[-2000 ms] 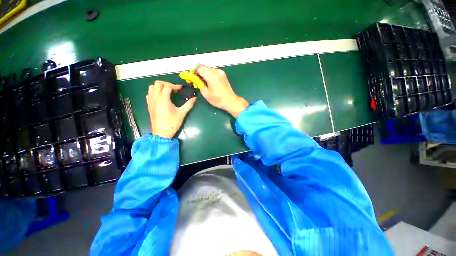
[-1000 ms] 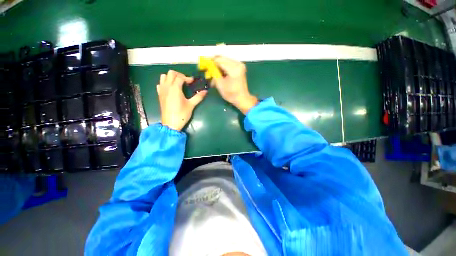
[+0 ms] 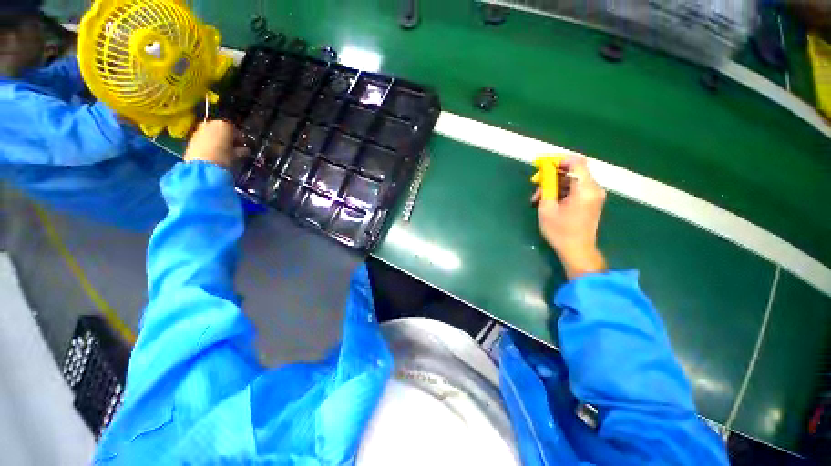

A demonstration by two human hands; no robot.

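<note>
My left hand (image 3: 215, 144) is at the left end of the black compartment tray (image 3: 364, 146), just below the yellow fan. Its fingers are partly hidden, so I cannot tell whether it holds a part. My right hand (image 3: 574, 214) is above the green bench, right of the tray, with its fingers curled. Yellow finger cots (image 3: 548, 178) cover its thumb and index fingertips. A small pale line shows by these fingertips, too unclear to name. No black part is clearly visible in either hand.
A yellow desk fan (image 3: 150, 55) stands at upper left, beside another person's blue sleeve (image 3: 64, 136). Slim silver tweezers (image 3: 416, 187) lie right of the tray. Loose black parts (image 3: 486, 98) lie on the green surface beyond the white strip (image 3: 656, 193). A black tray (image 3: 91, 373) is at lower left.
The view has swung left, bringing in the fan. My hands have parted: the left has gone from beside the right to the tray's far left end. The dark part between them no longer shows.
</note>
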